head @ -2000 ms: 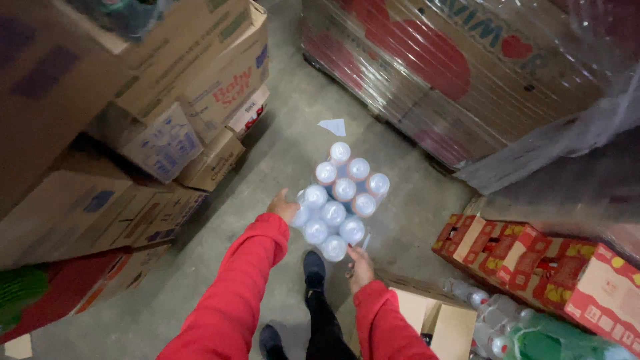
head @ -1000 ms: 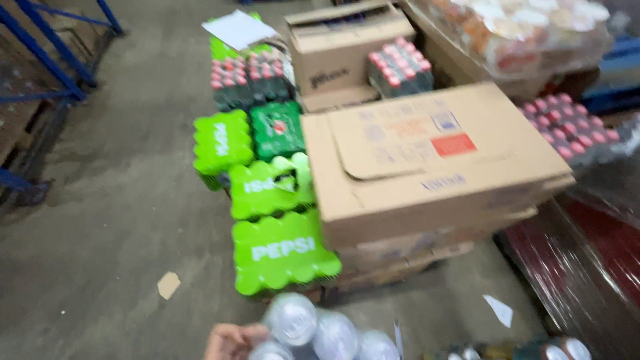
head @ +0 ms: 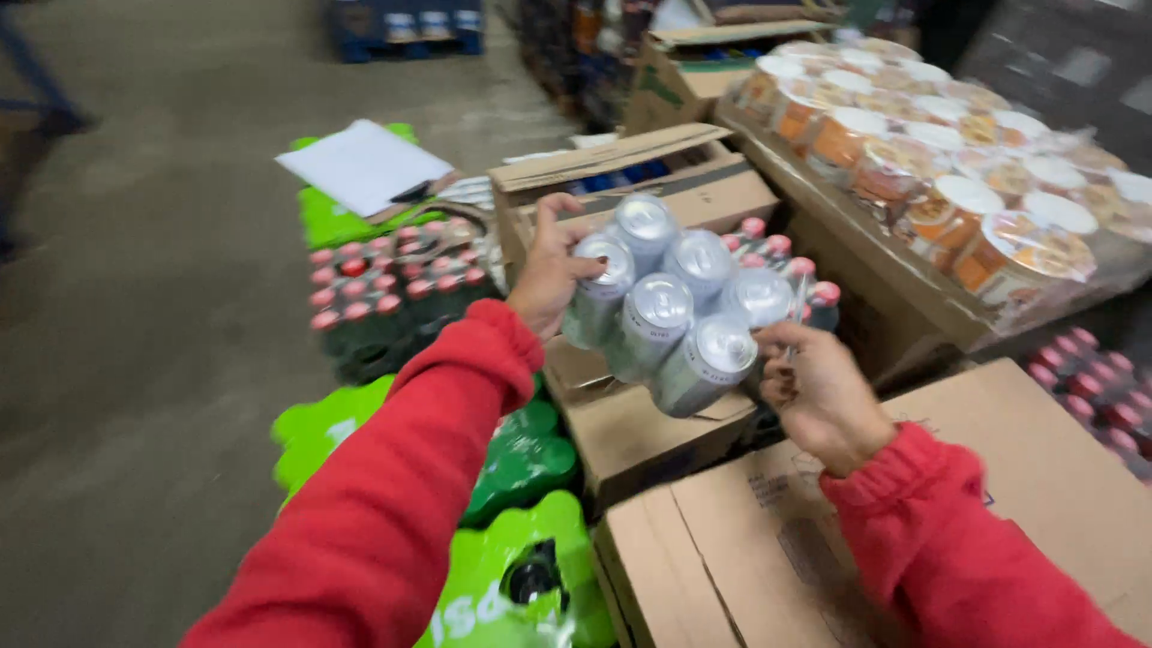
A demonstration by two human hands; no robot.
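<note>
A shrink-wrapped six-pack of drink cans (head: 661,301) is held up in front of me, tilted with the can tops facing me. My left hand (head: 553,270) grips its left end, the thumb over a can top. At the pack's right end my right hand (head: 814,382) holds on, with a thin pen-like object between its fingers. Beneath and behind the pack are an open cardboard box (head: 630,184), a lower cardboard box (head: 652,436) and some bottles with pink-red caps (head: 754,229), partly hidden by the cans.
Wrapped tubs with white lids (head: 931,139) stand at the upper right. A large closed carton (head: 1008,414) lies below my right hand. Green-wrapped Pepsi packs (head: 585,567), dark bottles with pink caps (head: 355,310) and paper sheets (head: 364,165) line the left side, beside the concrete floor (head: 153,360).
The view has swung from the floor to the stacked goods. Two seconds ago both hands were at a larger group of cans low over the floor; now they hold a six-pack above the boxes.
</note>
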